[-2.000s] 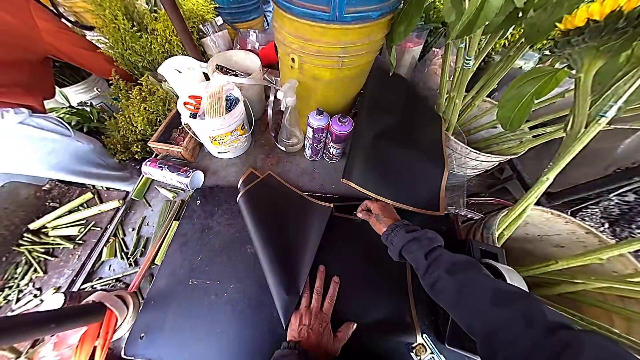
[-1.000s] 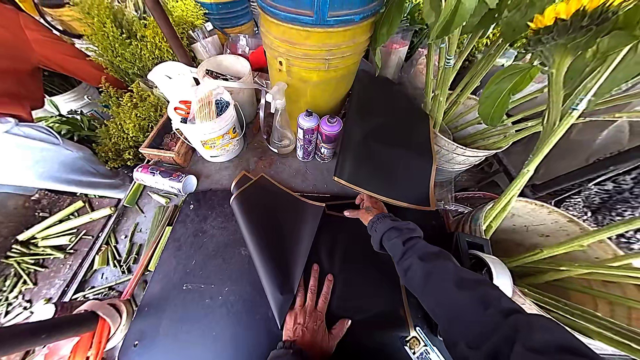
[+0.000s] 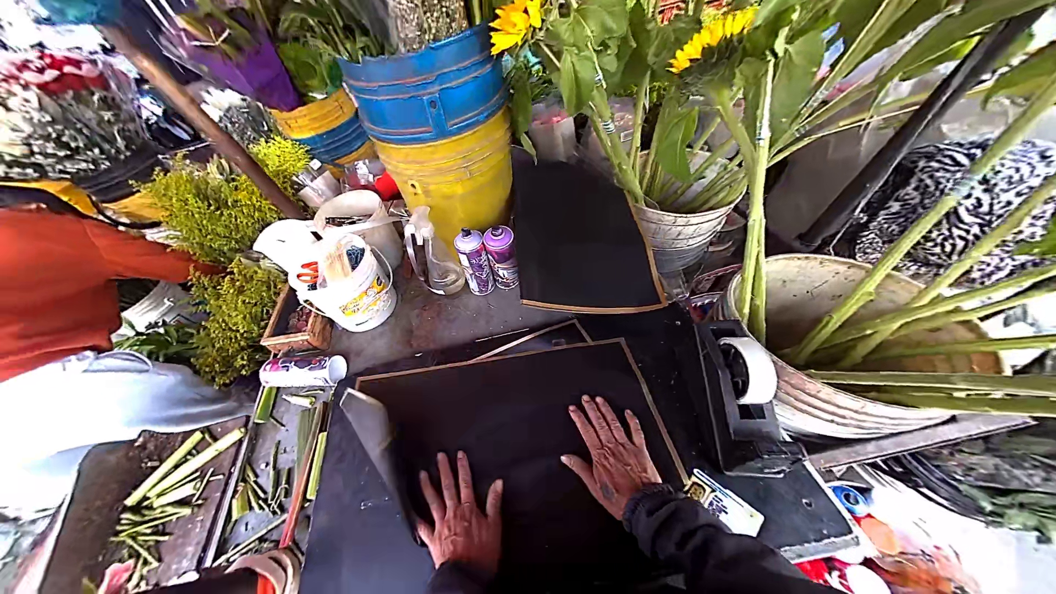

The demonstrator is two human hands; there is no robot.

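Note:
Both palms lie flat on a black sheet of wrapping paper with a gold border point(image 3: 511, 412), spread on the dark table. My left hand point(image 3: 462, 516), fingers spread, presses near the sheet's left side, beside its curled left edge. Farther right, my right hand point(image 3: 610, 454) rests with fingers apart near the gold right border. Under the far edge, part of another gold-edged black piece shows. Another black sheet with a gold edge point(image 3: 582, 239) lies beyond, against the yellow and blue bucket point(image 3: 450, 140).
Two purple spray cans point(image 3: 487, 260), a clear spray bottle point(image 3: 431, 256) and a white tub of tools point(image 3: 359, 289) stand behind. A tape dispenser point(image 3: 742, 396) and a bucket of sunflower stems point(image 3: 825, 305) are at right. A person in orange point(image 3: 66, 280) is at left.
The folded-over black sheet now lies mostly flat. My right hand has left the sheet's far edge and come nearer, palm down. The view has shifted noticeably.

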